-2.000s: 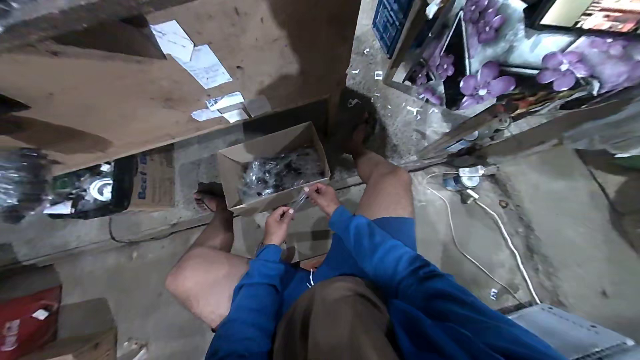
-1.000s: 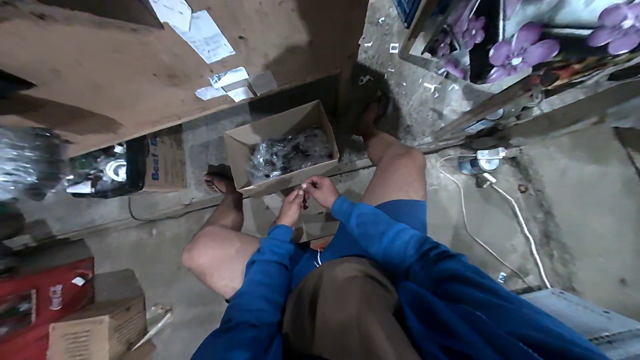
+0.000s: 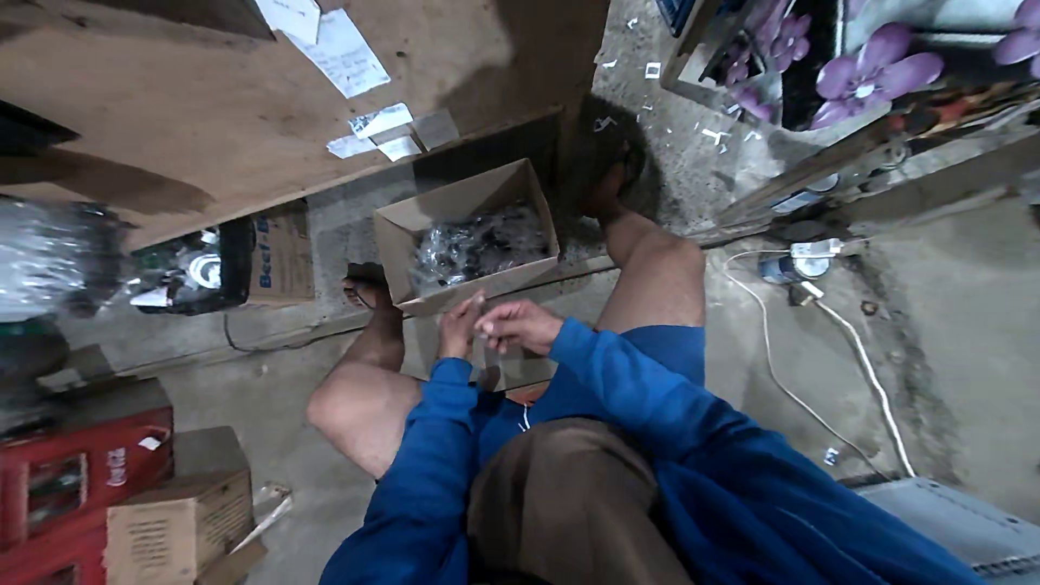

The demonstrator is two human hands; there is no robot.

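An open cardboard box (image 3: 390,258) stands on the floor between my feet, with small dark items in clear plastic packets (image 3: 479,244) inside. Just in front of its near side, my left hand (image 3: 461,327) and my right hand (image 3: 518,325) meet at the fingertips. Between them is a small clear plastic piece, seemingly a bag, hanging below the fingers; it is blurred. The right thumb and fingers are pinched at it. Whether the left fingers also grip it is hard to tell.
A wooden panel (image 3: 268,106) with taped papers rises ahead. To the left are a printed carton (image 3: 280,256), a red plastic crate (image 3: 146,455) and a small cardboard box (image 3: 179,528). White cables (image 3: 861,366) run along the floor at right, near a wooden frame with purple flowers (image 3: 873,77).
Both hands stay together in front of the box. The small dark item seen between the fingers one second ago is no longer distinct; the fingers have shifted slightly.
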